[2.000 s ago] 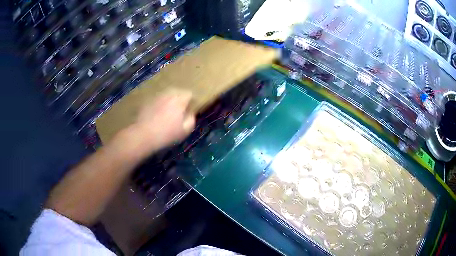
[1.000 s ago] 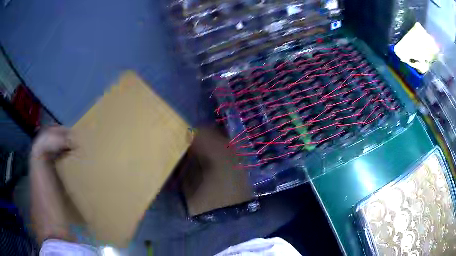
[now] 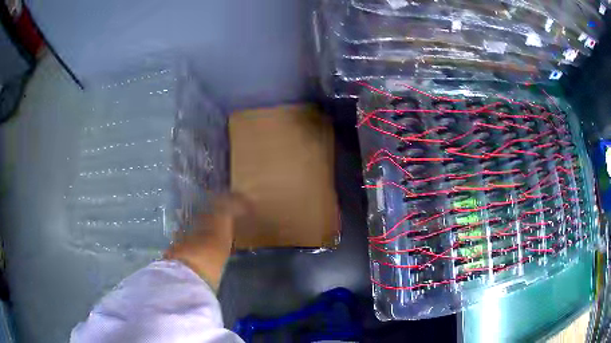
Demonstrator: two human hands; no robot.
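Note:
A plain brown cardboard sheet (image 3: 285, 177) lies flat on a low stack with a clear tray edge, between the bench and a pile of clear trays. My left hand (image 3: 213, 228) is blurred at the sheet's lower left edge; whether its fingers grip the sheet cannot be told. A blister tray (image 3: 385, 295) on the green mat holds rows of dark-backed speakers (image 3: 445, 167) with red lead wires across them. My right hand is out of the picture.
A pile of clear trays (image 3: 120, 181) stands at the left. Packed trays (image 3: 429, 40) are stacked behind the speaker tray. A blue object (image 3: 301, 318) lies at the bottom centre. The green mat (image 3: 529, 301) shows at the lower right.
The view has swung left. The cardboard sheet was held up in my left hand and now lies on the low stack. The tray of wired speakers, covered at first, shows uncovered.

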